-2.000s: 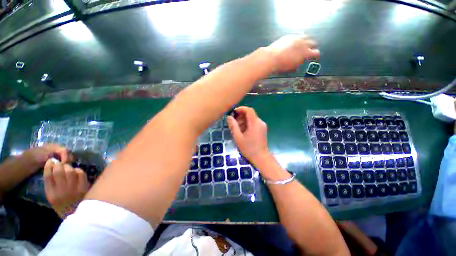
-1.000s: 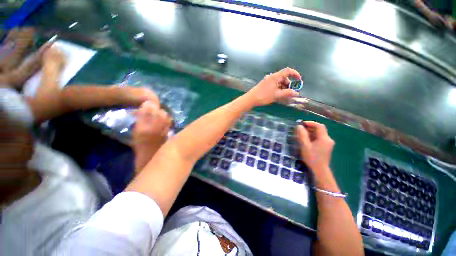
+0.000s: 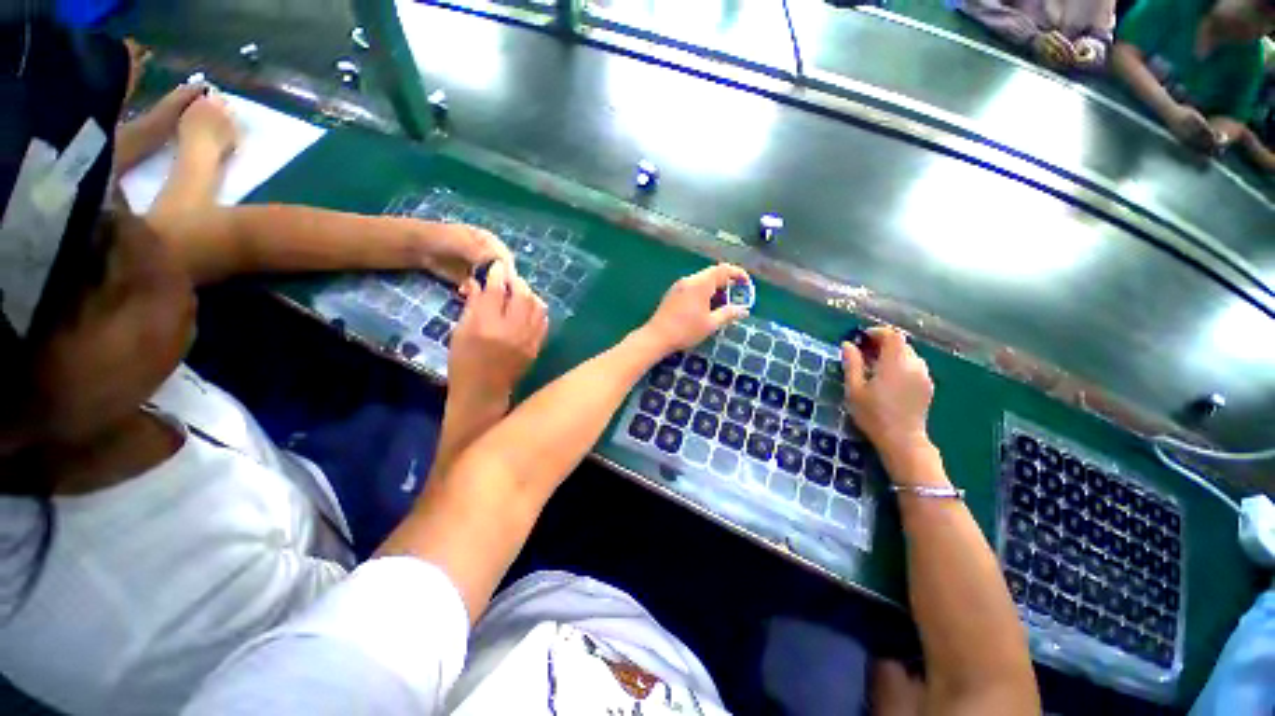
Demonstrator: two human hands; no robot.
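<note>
My left hand [image 3: 688, 309] is over the far left edge of the clear blister tray [image 3: 833, 520] and pinches a small square unit [image 3: 740, 294] with a pale rim. My right hand [image 3: 889, 392] is at the tray's far right corner, with a small black square part [image 3: 857, 339] between its fingertips. The two parts are apart. The tray holds rows of black square parts, with several bare pockets along its far side and some along its near side. A bracelet is on my right wrist.
A full blister tray [image 3: 1091, 553] lies at right, near a white plug [image 3: 1257, 529]. The conveyor [image 3: 867, 182] carries spaced small units [image 3: 771, 227]. At left a person's hands [image 3: 496, 315] work over another tray [image 3: 573, 263]. People sit across the belt.
My left hand came back from over the conveyor to the tray, now with the pale-rimmed unit. My right hand stays at the tray's far side. The view has turned left.
</note>
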